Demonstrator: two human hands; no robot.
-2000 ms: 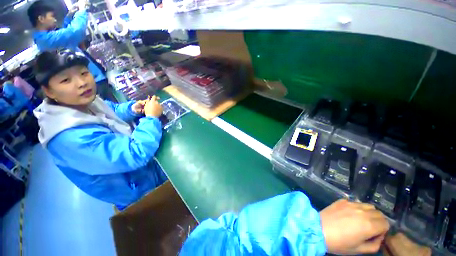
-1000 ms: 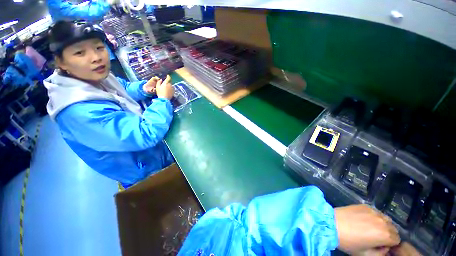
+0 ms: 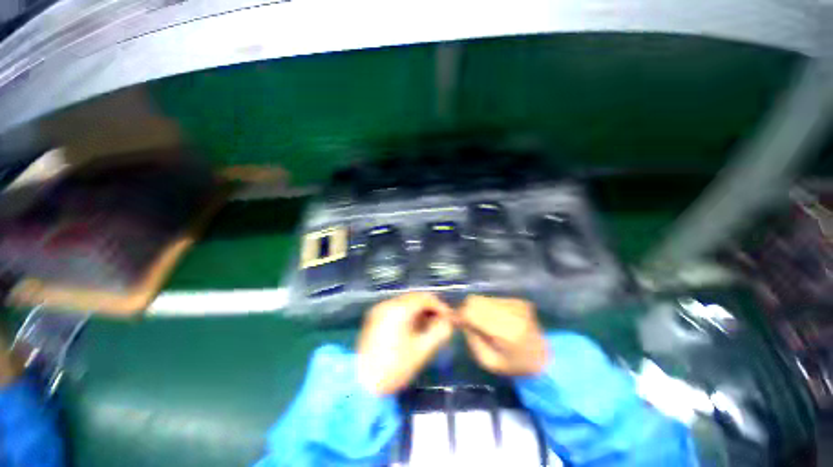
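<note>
The view is blurred. My left hand [image 3: 402, 342] and my right hand [image 3: 502, 333] meet at the fingertips, fingers bent as in a pinch. A small bluish streak [image 3: 445, 358] shows just below the fingertips; whether either hand holds it is too blurred to tell. Below my hands, a small tray of front housings [image 3: 452, 440] with white windows is cut off by the bottom edge. Behind my hands, a clear blister tray [image 3: 585, 292] holds dark phone units [image 3: 445, 254]. A phone with a yellow-framed screen [image 3: 325, 248] lies at its left end.
At the left, stacked trays [image 3: 82, 228] sit on brown cardboard [image 3: 110, 299]. Another person's blue sleeve [image 3: 27, 420] shows at the lower left. A shiny dark bag-like heap [image 3: 703, 365] lies right of my hands, near a pale shelf post [image 3: 744, 178]. The white shelf [image 3: 438, 25] spans the top.
The view has swung right, from the neighbouring worker to the bench in front of me. Both hands are now in view at the centre, still together; the front housings and right-hand heap have come into view.
</note>
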